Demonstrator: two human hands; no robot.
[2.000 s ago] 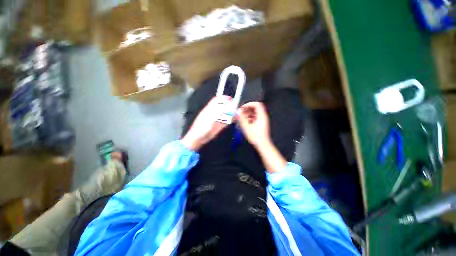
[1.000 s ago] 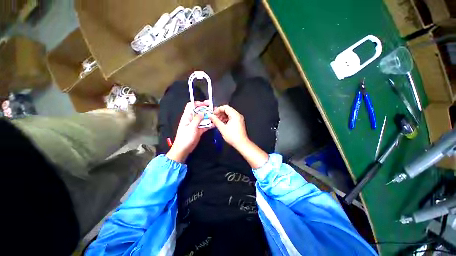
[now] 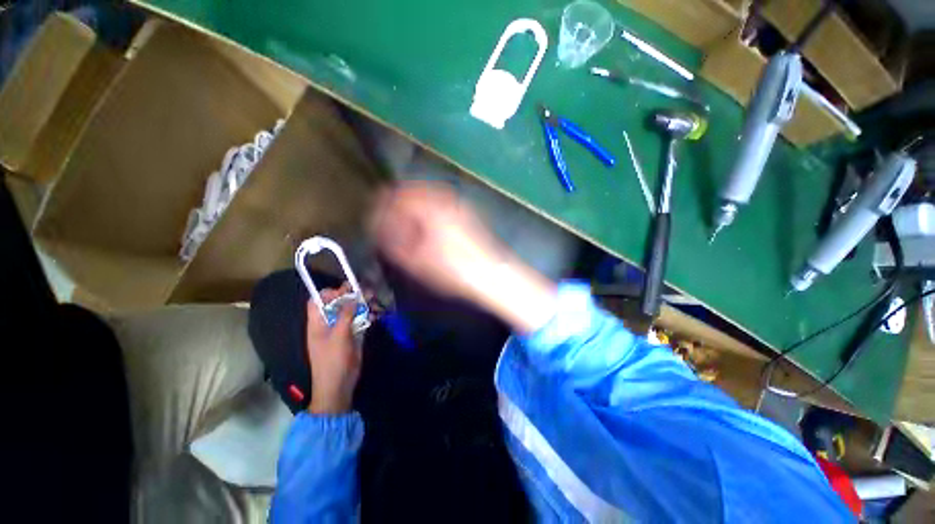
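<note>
My left hand [image 3: 334, 358] holds a white loop-shaped housing half [image 3: 326, 268] over my lap, loop pointing away, with a blue piece showing in its base. My right hand [image 3: 431, 241] is raised between my lap and the bench edge and is blurred, so I cannot tell whether it holds anything. A matching white housing cover [image 3: 499, 97] lies alone on the green bench. Blue-handled flush cutters [image 3: 577, 140] lie beside it, handles spread.
The green bench [image 3: 410, 61] also bears a clear cup [image 3: 585, 33], a slim pen-like tool [image 3: 648, 87], a thin silver strip [image 3: 638, 171], a hammer [image 3: 662, 220] and two grey electric screwdrivers [image 3: 757, 138]. A carton [image 3: 133, 133] with white units [image 3: 228, 184] stands left. A person's light trousers [image 3: 185, 358] show.
The view has turned towards the bench. My right hand has left the housing half and moved away towards the bench. My left hand still holds the housing half.
</note>
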